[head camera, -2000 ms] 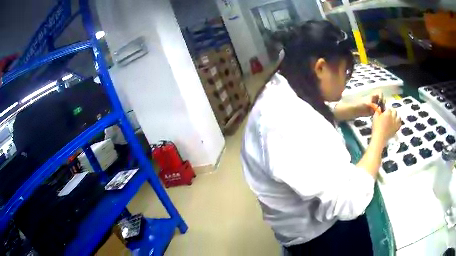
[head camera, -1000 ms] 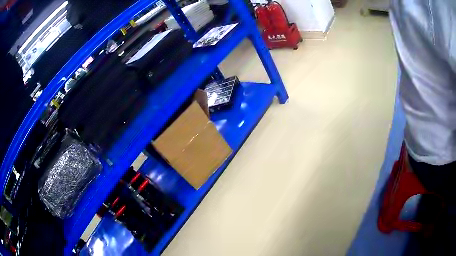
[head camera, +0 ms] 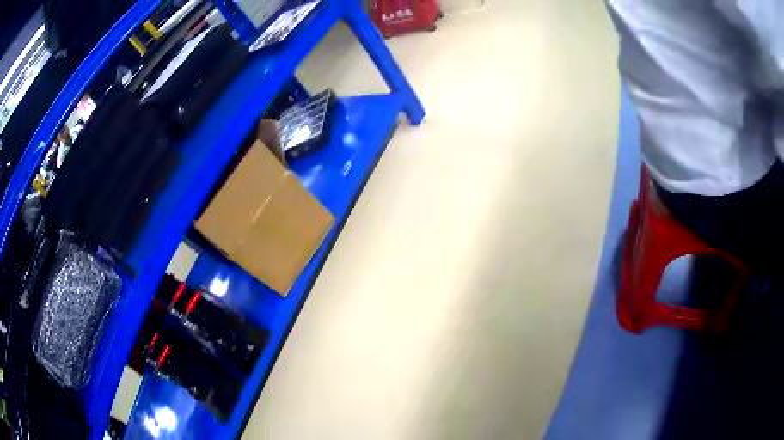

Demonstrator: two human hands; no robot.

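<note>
Neither of my hands is in the picture. A blue metal rack [head camera: 378, 53] stands at the left and leans across the view. On its bottom shelf sits a brown cardboard box [head camera: 265, 219]. Behind the box lies a dark tray or case with a shiny, gridded top [head camera: 307, 123]. Nearer on the same shelf are black items with red parts [head camera: 199, 331]. On the upper shelf are stacked black trays [head camera: 112, 168] and a shiny grey wrapped bundle [head camera: 76, 314].
A person in a white top [head camera: 701, 94] sits on a red plastic stool [head camera: 640, 258] at the right, on a blue floor strip [head camera: 584, 361]. Pale floor [head camera: 447, 258] runs between rack and stool. A red object [head camera: 406, 15] stands at the top edge.
The view has swung down and left from the person at the bench to the rack and floor. In the last second the rack has shifted left and up in view, and more of the stool shows.
</note>
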